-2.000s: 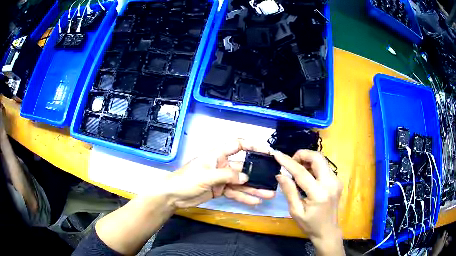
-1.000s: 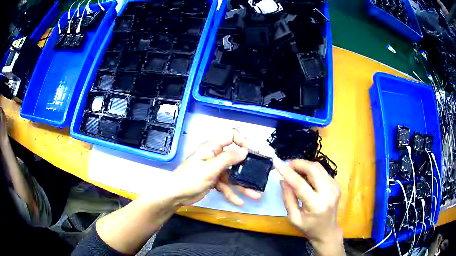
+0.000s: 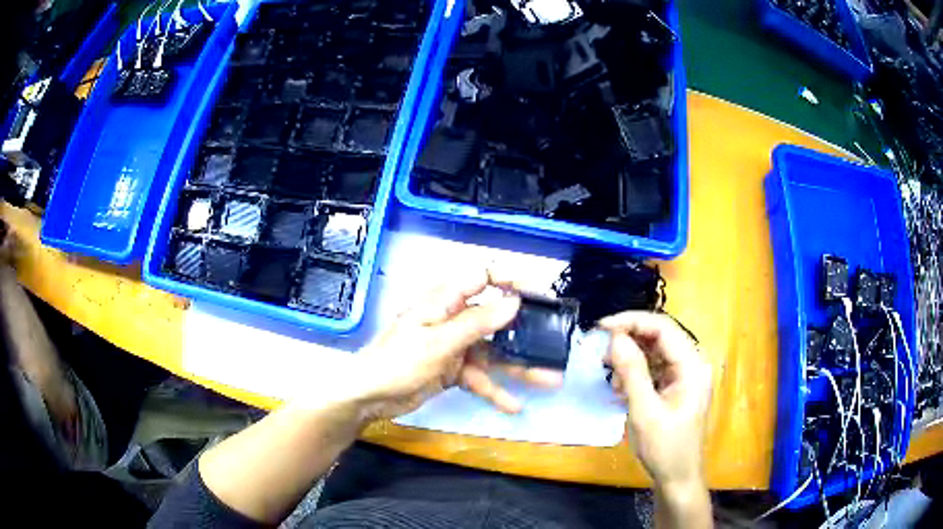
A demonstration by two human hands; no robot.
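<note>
A small square black plastic housing [image 3: 538, 333] is held above the white work sheet [image 3: 269, 356], its shiny inside tilted up. My left hand [image 3: 439, 346] is shut on it, thumb on its upper left edge and fingers beneath. My right hand [image 3: 657, 377] is just right of the housing, apart from it, with thumb and index fingertips close together. Whether a thin ring is between those fingertips cannot be told; the image is blurred there. The tangled black pile of sealing rings [image 3: 610, 286] lies behind my right hand at the sheet's right.
A blue tray of housings in rows [image 3: 155, 279] stands left of centre, a blue bin of loose housings [image 3: 538, 231] at centre. A bin of cabled units [image 3: 781, 310] stands right, another [image 3: 98, 212] far left. Another person's arm [image 3: 36, 351] is at the left edge.
My right hand has drawn back from the housing to the right. The housing has been turned and shifted slightly in my left hand. The bins have not moved.
</note>
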